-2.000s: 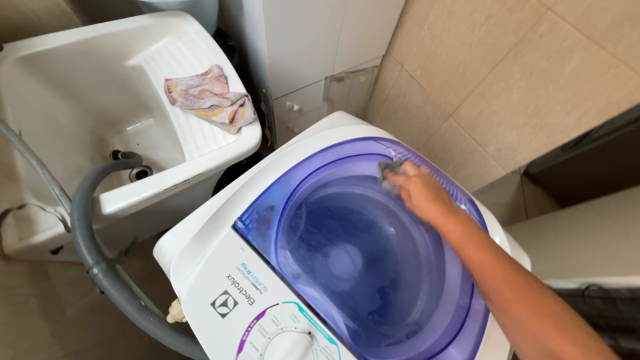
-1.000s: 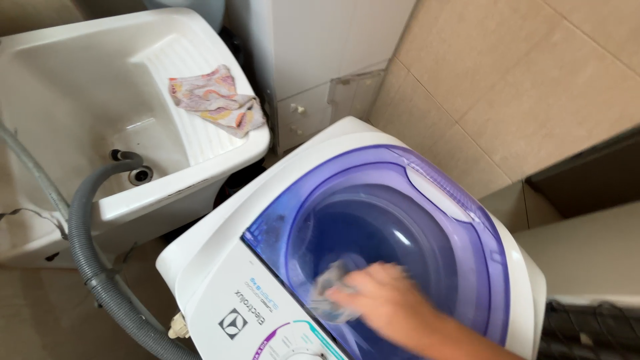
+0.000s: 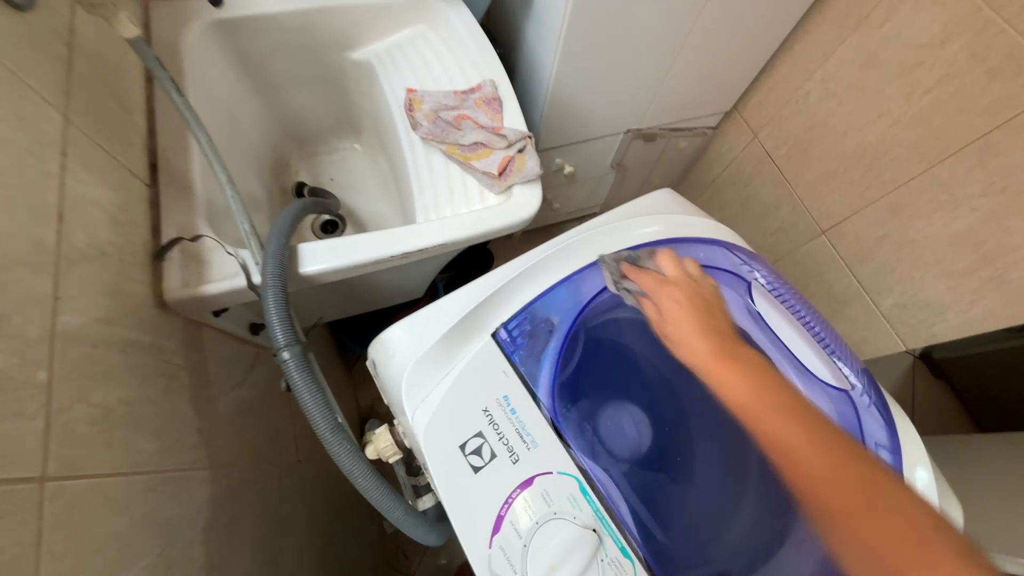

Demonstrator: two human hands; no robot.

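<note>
My right hand (image 3: 680,308) presses a crumpled grey cloth (image 3: 628,272) against the upper left rim of the translucent purple-blue lid (image 3: 672,448). The lid lies closed on a white Electrolux washing machine (image 3: 448,352), and its round drum shows dimly through the plastic. A control panel with a white dial (image 3: 562,548) sits at the lid's lower left side. My left hand is out of the picture.
A white laundry sink (image 3: 416,240) stands at the upper left, with a patterned cloth (image 3: 480,136) over its ribbed washboard. A grey corrugated hose (image 3: 320,400) runs from the sink down beside the machine. Tiled wall (image 3: 896,160) rises at the right.
My right hand, with the grey cloth, was at the lid's top edge, then near its lower left part, and is now at the upper left rim. The view has shifted left.
</note>
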